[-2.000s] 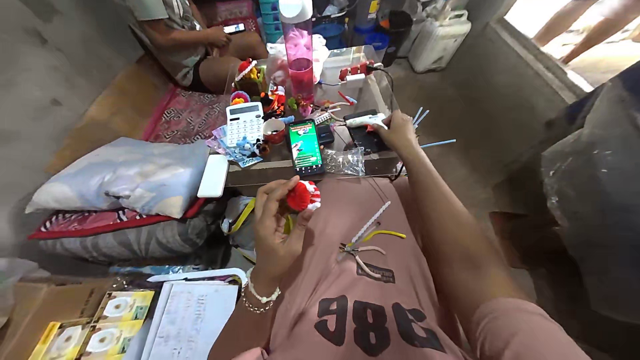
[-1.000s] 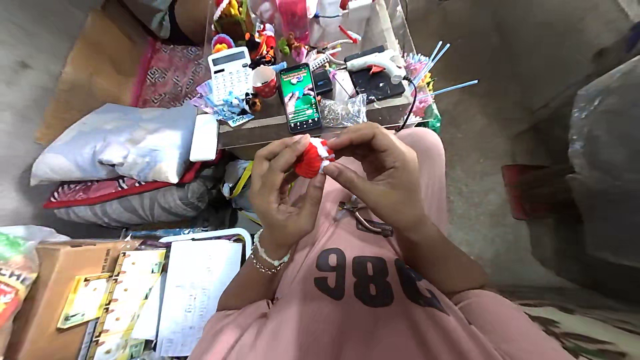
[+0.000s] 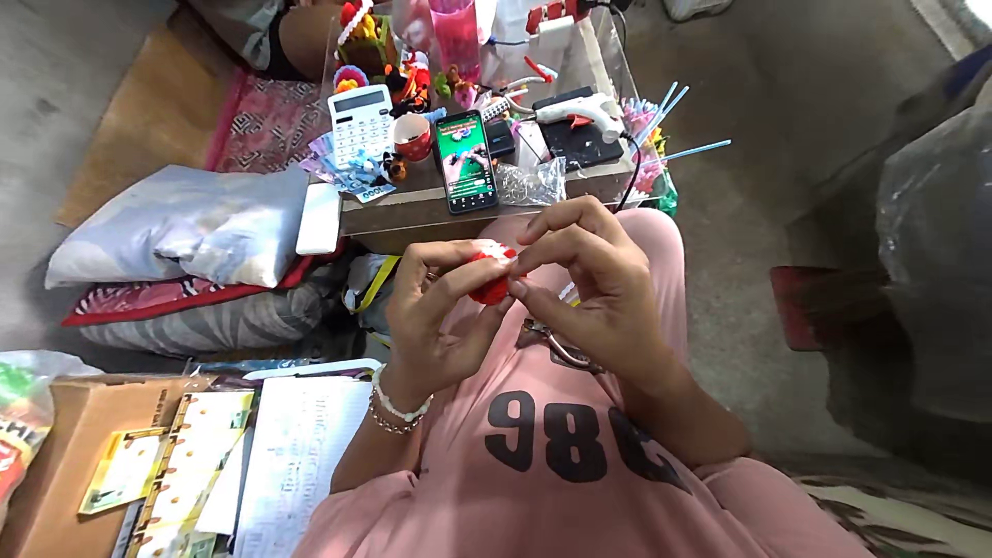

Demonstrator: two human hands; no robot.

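Note:
Above my lap, my left hand [image 3: 449, 310] grips a small red and white fuzzy craft piece [image 3: 490, 288] between thumb and fingers. My right hand [image 3: 589, 287] pinches the piece's right edge with thumb and forefinger; whether a separate small part is between those fingertips is hidden. Pliers [image 3: 559, 345] lie on the pink shirt just below my right hand, partly covered by it. Beyond the hands, a white hot glue gun [image 3: 581, 115] rests over a black pad [image 3: 581, 147] on the table. A phone [image 3: 466, 163] showing a video stands near the table's front edge.
The table [image 3: 403, 215] also bears a calculator [image 3: 361, 124], a red cup [image 3: 411, 138], banknotes [image 3: 353, 174] and a clear bag of metal rings [image 3: 531, 184]. Pillows [image 3: 186, 229] are stacked at left, above a cardboard box [image 3: 62, 465] and papers [image 3: 302, 449]. Another person's leg [image 3: 302, 46] shows at top left.
My right hand was at the glue gun two seconds ago; it has since come back to the red and white piece. The glue gun now lies on the table. The view has tilted down.

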